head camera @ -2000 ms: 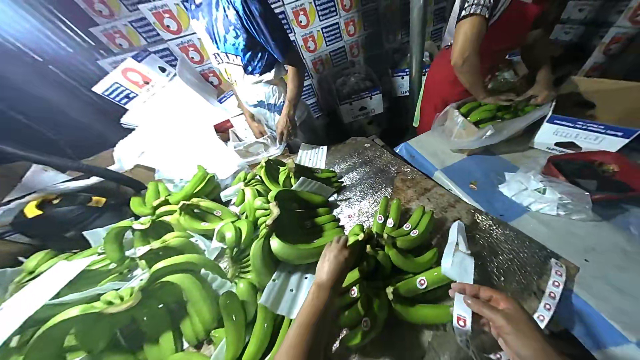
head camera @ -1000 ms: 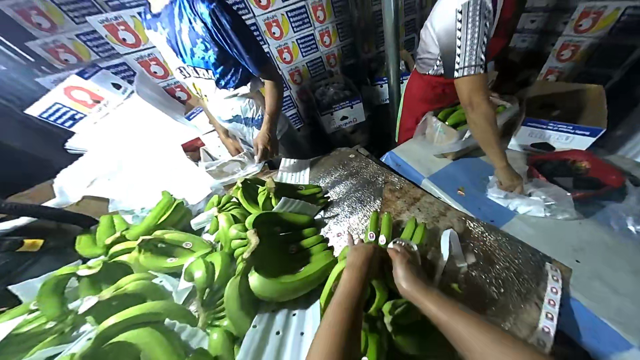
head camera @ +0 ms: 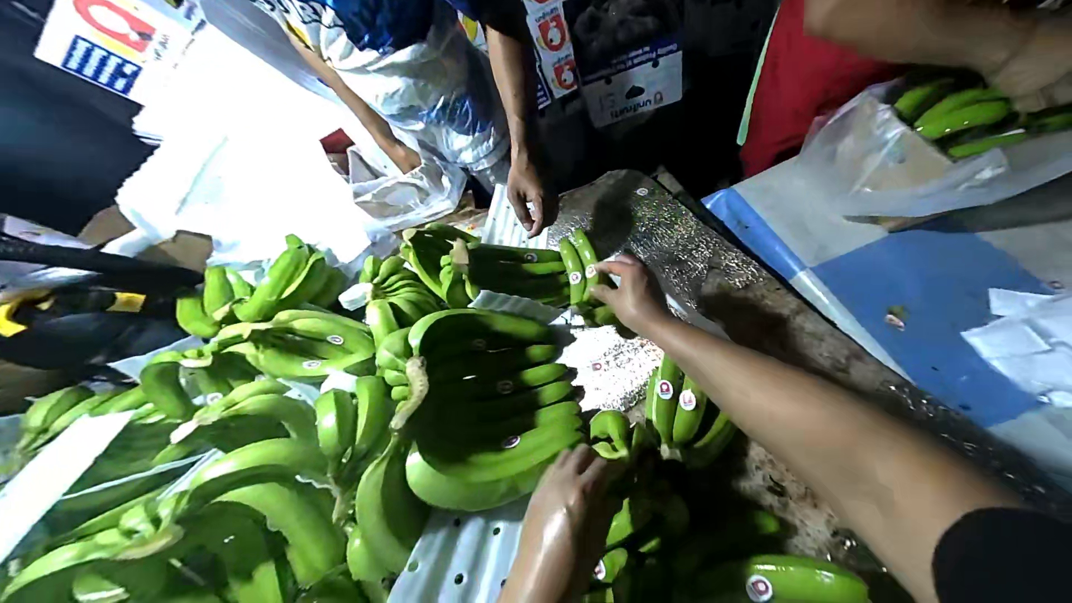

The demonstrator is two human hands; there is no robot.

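My right hand (head camera: 632,293) reaches forward to a small cluster of green bananas (head camera: 581,266) with round stickers, its fingers against them; a strip of white backing trails by the wrist. My left hand (head camera: 574,494) is low in the middle, at the tips of a large hand of green bananas (head camera: 494,410); whether its fingers grip any fruit is unclear. Just right of it lies another stickered cluster (head camera: 677,402), and darker bunches are partly hidden under my arms. A perforated white sheet (head camera: 461,548) lies beneath the large hand.
Many green bananas (head camera: 276,469) fill the left side. A person's hand (head camera: 526,197) hangs at the far edge of the wet table (head camera: 754,335). Another person at the right handles bagged bananas (head camera: 963,117) on a blue-and-white surface (head camera: 963,301). White plastic (head camera: 243,167) is piled behind.
My right hand has moved forward, from beside my left hand to the farther small cluster. The person at the right has gone from the white plastic back to the bagged bananas.
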